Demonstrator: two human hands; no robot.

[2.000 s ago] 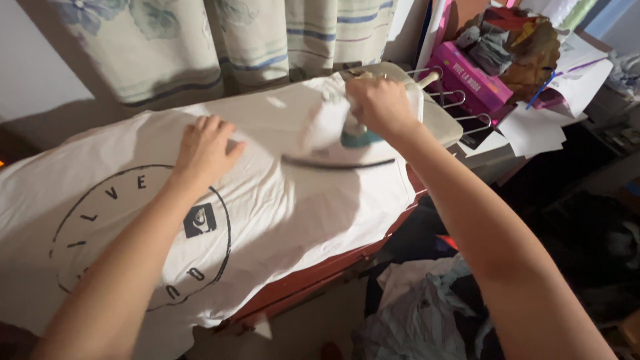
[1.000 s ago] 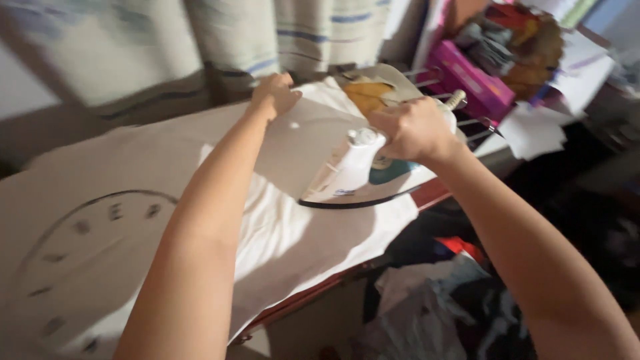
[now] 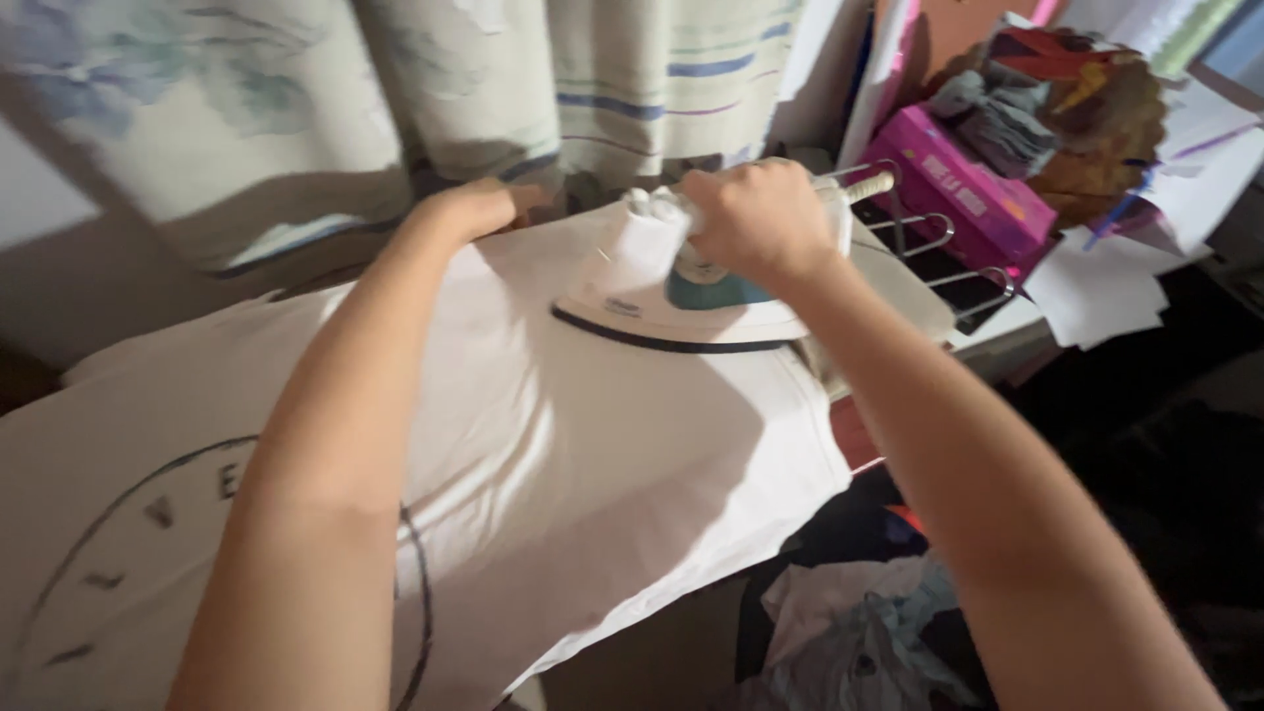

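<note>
A white T-shirt (image 3: pixel 632 444) with a printed black circle and letters lies spread over an ironing board (image 3: pixel 904 286). My right hand (image 3: pixel 760 217) is closed around the handle of a white and teal steam iron (image 3: pixel 642 286). The iron sits flat near the shirt's right end, its tip pointing left. My left hand (image 3: pixel 484 209) is at the far edge of the shirt beside the curtain; its fingertips are partly hidden, and whether they pinch the fabric cannot be told. Soft creases run through the shirt between my left forearm and the iron.
A patterned curtain (image 3: pixel 474 89) hangs right behind the board. At the board's right end is a metal wire rack (image 3: pixel 933 237), with a pink box (image 3: pixel 958 188), cloths and papers (image 3: pixel 1096 286) beyond it. A pile of clothes (image 3: pixel 869 632) lies below the near edge.
Since two seconds ago, my left hand has gone from lying on the shirt to its far edge. Over the last second the iron has moved away from me, toward the curtain side, still in my right hand.
</note>
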